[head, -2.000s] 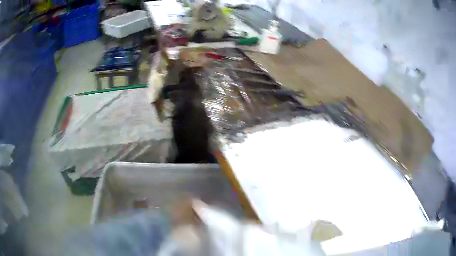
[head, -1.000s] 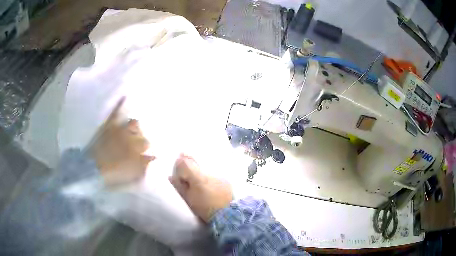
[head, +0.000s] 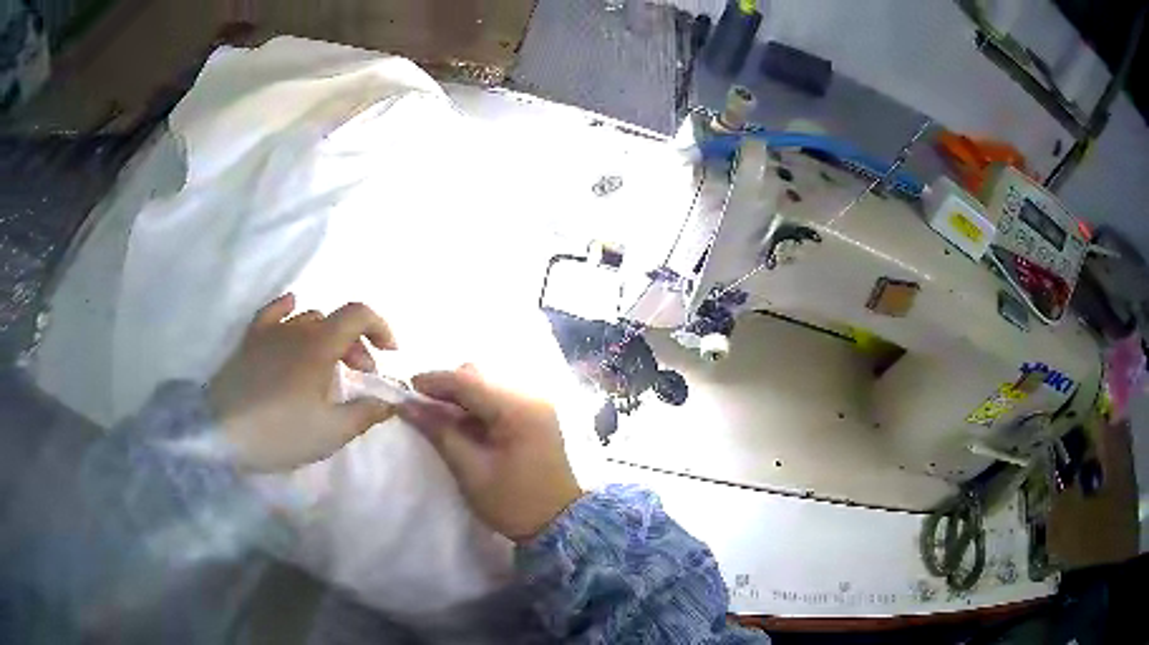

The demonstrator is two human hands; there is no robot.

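White fabric point(head: 271, 208) lies in folds over the left part of the table and hangs towards me. My left hand point(head: 296, 384) pinches a narrow folded edge of it between thumb and fingers. My right hand point(head: 498, 447) pinches the same edge just to the right, its fingertips close to the left hand's. Both hands are left of the presser foot area point(head: 617, 365) of the cream sewing machine point(head: 882, 315). The fabric is not under the needle as far as I can see. Lamp glare hides part of the fabric near the foot.
Scissors point(head: 953, 544) lie on the front right of the table, below the machine arm. A ruler scale point(head: 819, 592) runs along the front edge. Behind the machine are dark thread cones point(head: 794, 68), a blue hose point(head: 819, 154), an orange item point(head: 980, 161) and a control panel point(head: 1040, 233).
The view has swung from the bin and table end to the machine. Over the last second my hands have come together, and both now grip the fabric edge.
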